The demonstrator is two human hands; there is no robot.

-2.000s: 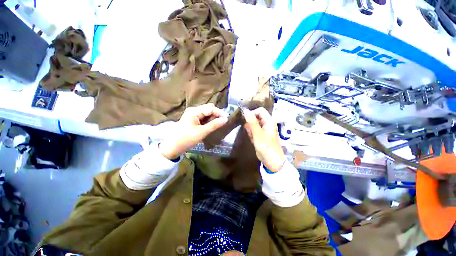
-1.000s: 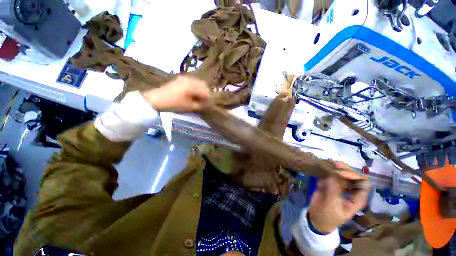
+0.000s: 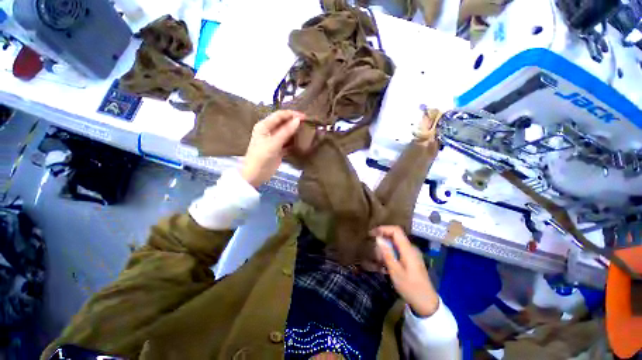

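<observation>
A brown knit garment piece [image 3: 338, 184] hangs from the table edge over my lap, and part of it runs up to the needle area of the coverstitch machine [image 3: 521, 98]. My left hand [image 3: 271, 140] pinches the upper edge of the piece between thumb and fingers, above the table's front edge. My right hand [image 3: 405, 264] is lower, over my lap, with its fingertips at the garment's lower part; it is slightly blurred. The fingertips seem to hold the fabric there.
A tangled brown garment pile [image 3: 341, 63] lies on the white table behind my left hand. More brown fabric [image 3: 158, 60] lies at the left beside a grey machine part [image 3: 74, 31]. A binding strip [image 3: 535, 197] runs to an orange disc [image 3: 623, 302]. A blue bin [image 3: 470, 281] stands at right.
The stretched brown piece between my hands has slackened and dropped. My right hand has moved left and up, towards my lap's middle. The view has shifted, so the table things appear farther right.
</observation>
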